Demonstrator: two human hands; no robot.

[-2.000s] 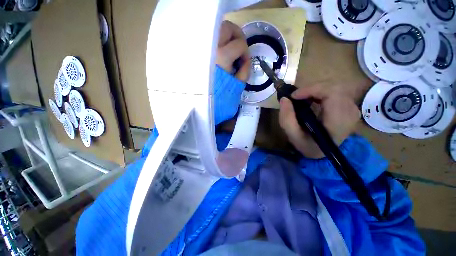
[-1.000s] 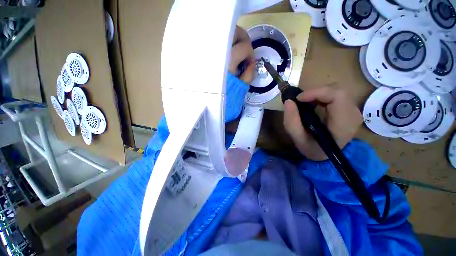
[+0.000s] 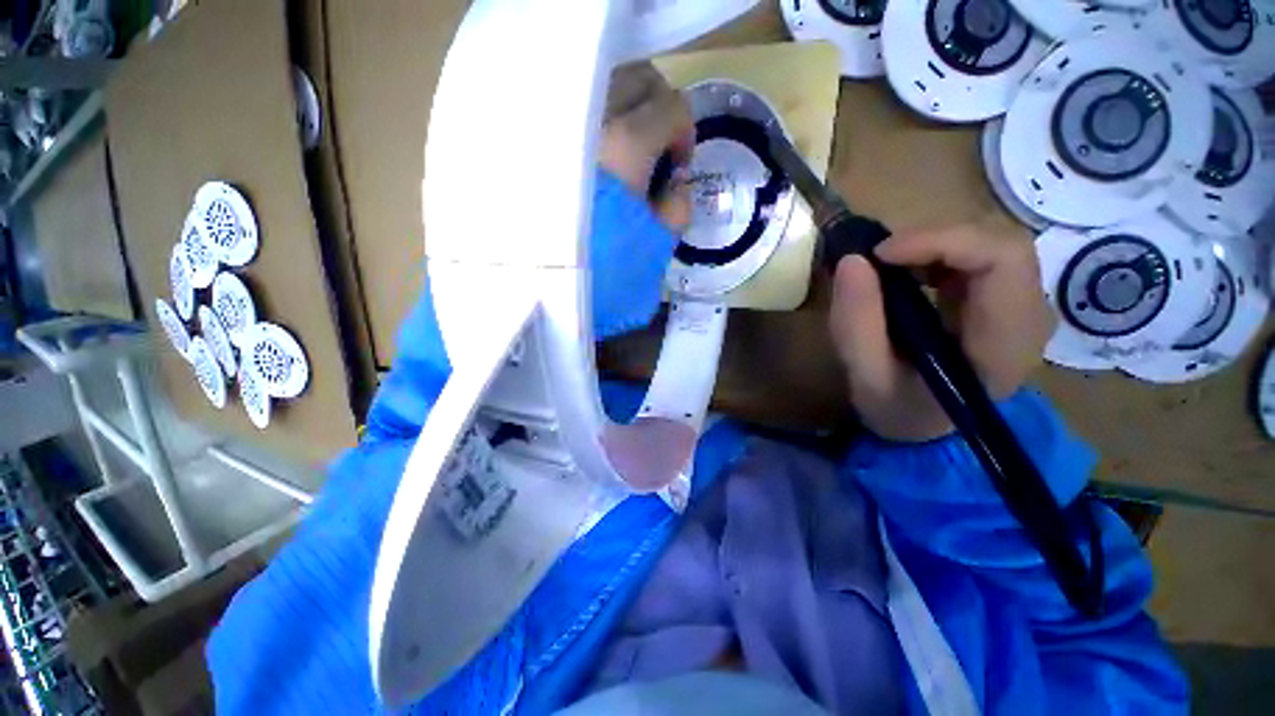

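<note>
A white headphone (image 3: 506,168) stands over the cream fixture (image 3: 804,105). A white speaker plate (image 3: 727,200) with a dark ring sits in the fixture's round recess. My right hand (image 3: 937,336) holds the black soldering iron (image 3: 965,406); its metal tip is over the upper right rim of the plate. My left hand (image 3: 646,140) is at the plate's left edge, partly hidden by the headphone band. Its fingers are bent together; whether they hold a wire cannot be seen. A pinkish pad (image 3: 649,455) shows at the lower end of the headphone.
Several white speaker plates (image 3: 1114,126) are heaped on the cardboard (image 3: 923,189) at the right. Several perforated discs (image 3: 280,361) lie on cardboard at the left. A white metal frame (image 3: 154,462) stands at the lower left.
The soldering iron tip has moved from the plate's centre up and right to its rim, with my right hand shifting slightly right. The headphone has shifted a little left since one second ago.
</note>
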